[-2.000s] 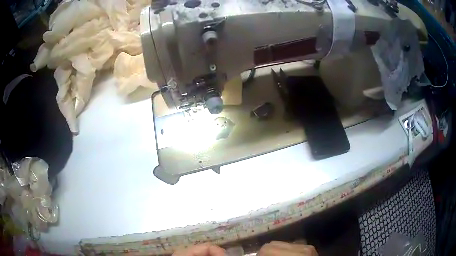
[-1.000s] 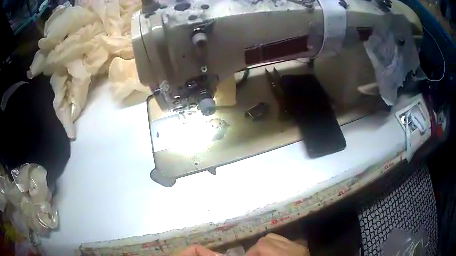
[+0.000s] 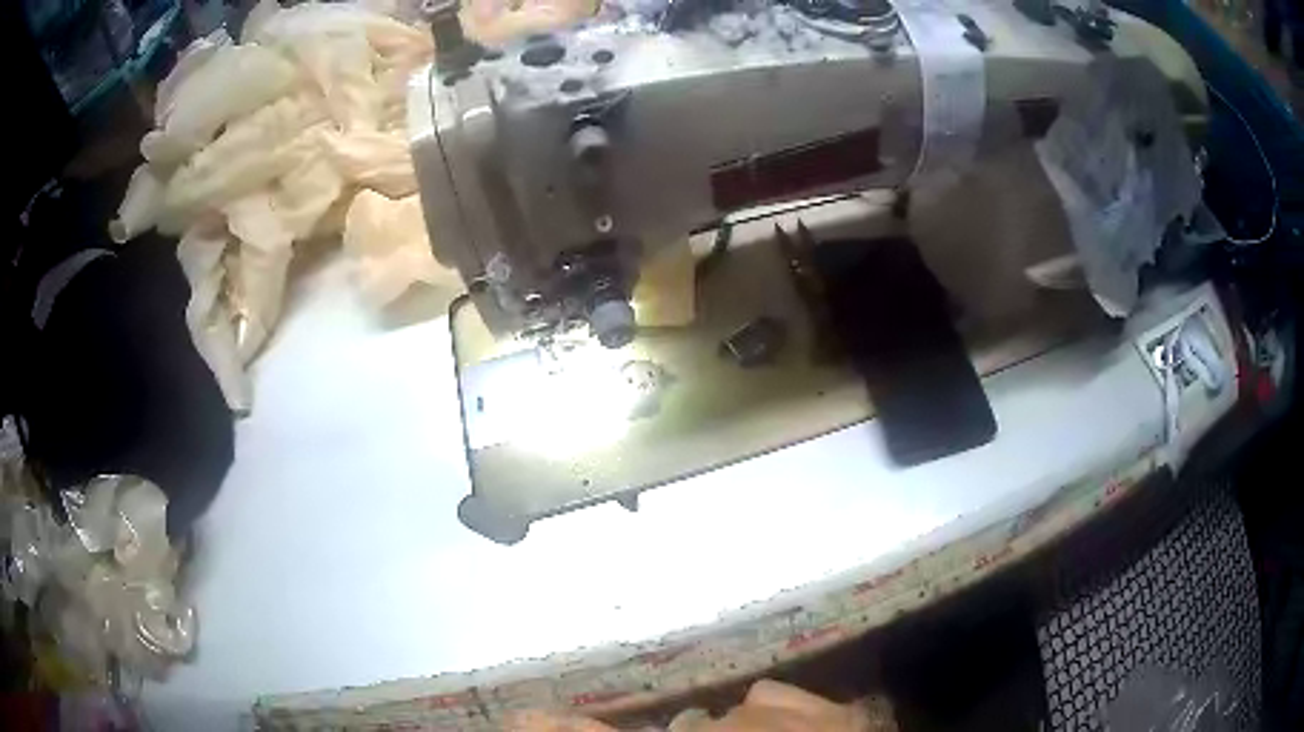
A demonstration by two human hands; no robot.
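Observation:
My left hand and my right hand show only as slivers at the bottom edge, below the table's front edge. A small pale bit shows between them, too cut off to identify. Their fingers and any grip are hidden. The off-white sewing machine stands ahead. Its presser foot area is in bright glare, and no fabric can be made out there. A heap of cream fabric pieces lies behind and left of the machine.
A black rectangle, possibly a phone, lies on the machine bed beside thin dark prongs. A small dark metal piece lies nearer the needle. A shiny cream pile is at the left edge. A crumpled whitish bag hangs at right.
The view has shifted slightly, so the machine sits a little lower and further right than one second ago. My hands remain at the bottom edge, and less of them shows.

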